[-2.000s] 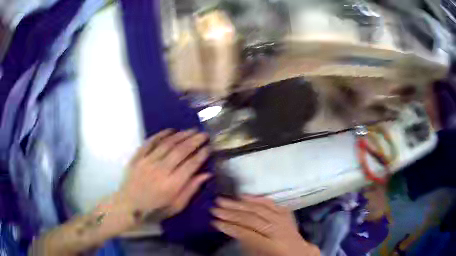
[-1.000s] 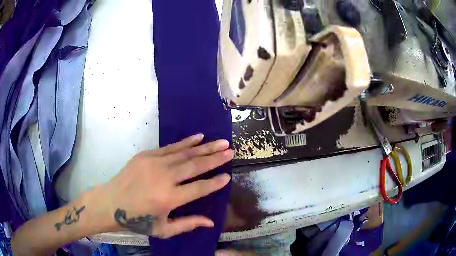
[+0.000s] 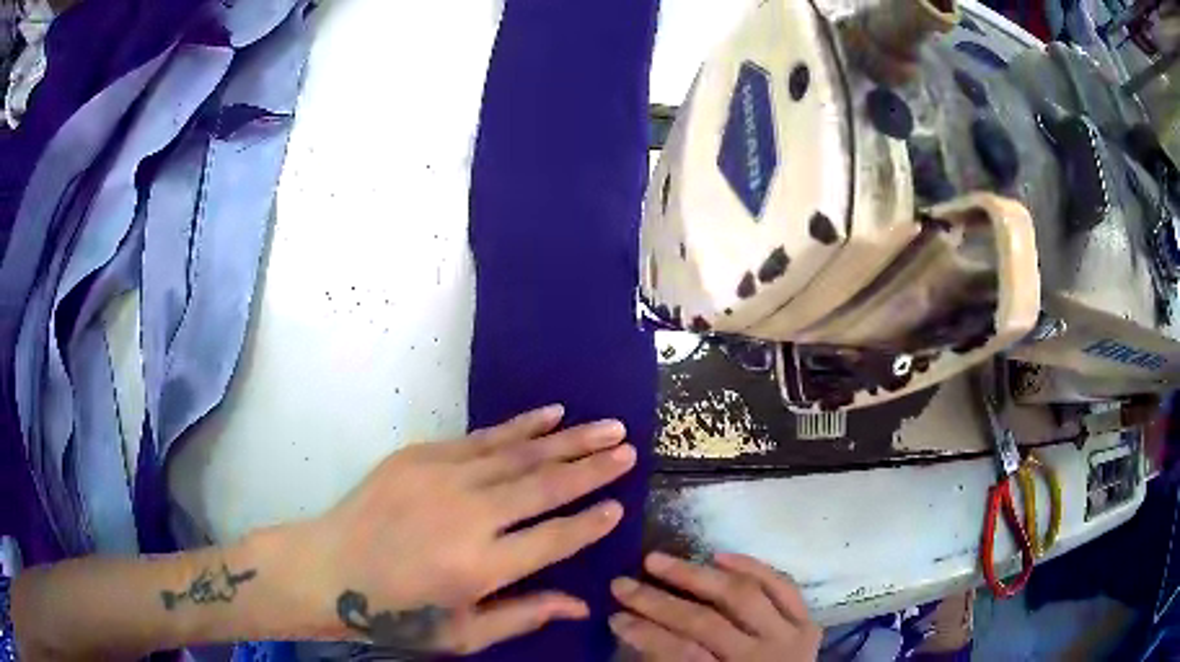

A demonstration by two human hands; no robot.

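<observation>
A dark purple fabric band [image 3: 563,220] lies flat from the far edge of the view to the near edge, beside the cream sewing machine head [image 3: 776,194]. My left hand [image 3: 466,530] lies flat on the band, palm down, fingers spread and pointing right. My right hand [image 3: 712,608] is at the band's right edge near the table's front, cut off by the bottom of the picture; its fingertips touch or nearly touch the fabric. Whether it grips the edge is unclear. The needle and presser foot are hidden behind the head.
Lilac fabric pieces [image 3: 207,259] hang in long folds at left on the white table [image 3: 349,298]. Scissors with red and yellow handles [image 3: 1009,524] rest at the right, by the brown machine bed [image 3: 725,420]. Lilac and purple pieces [image 3: 906,634] lie below the table edge.
Since one second ago, my right hand has come up into view at the band's edge. My left hand stays on the band. The view has shifted, showing more of the machine head.
</observation>
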